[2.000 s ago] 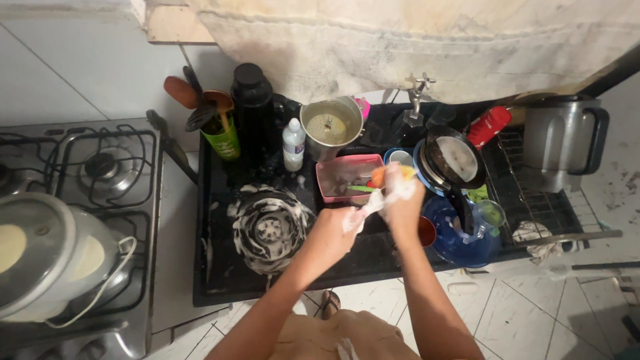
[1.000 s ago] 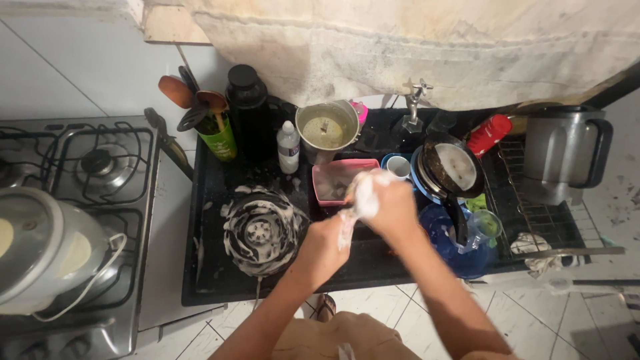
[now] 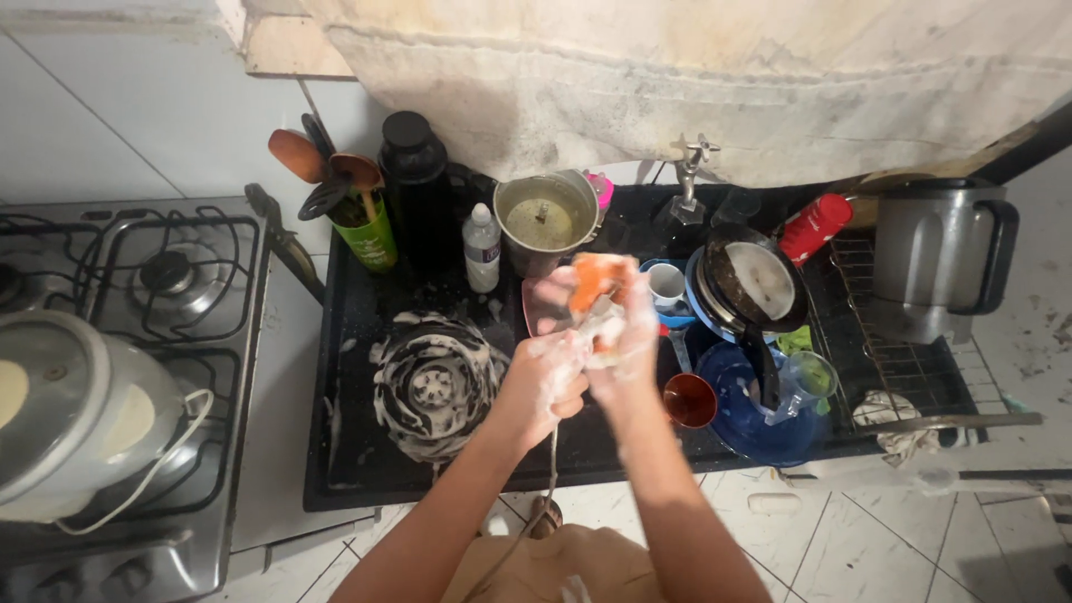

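Note:
Both hands are covered in white suds above the black sink counter. My left hand is closed on a narrow, soapy item, which looks like a utensil; its kind is not clear. My right hand holds an orange sponge against that item. Behind the hands is a pink plastic tub, mostly hidden. A metal pot with cloudy liquid stands beyond it, beside a clear soap bottle. A soapy round item with concentric rings lies left of my left hand.
On the right are a stacked frying pan, a blue bowl, a reddish cup, a white cup and a wire rack near a metal jug. A faucet stands behind; a stove is at left.
The orange sponge, hidden by suds and fingers one second ago, now shows between the hands. Both hands remain together over the counter near the pink tub.

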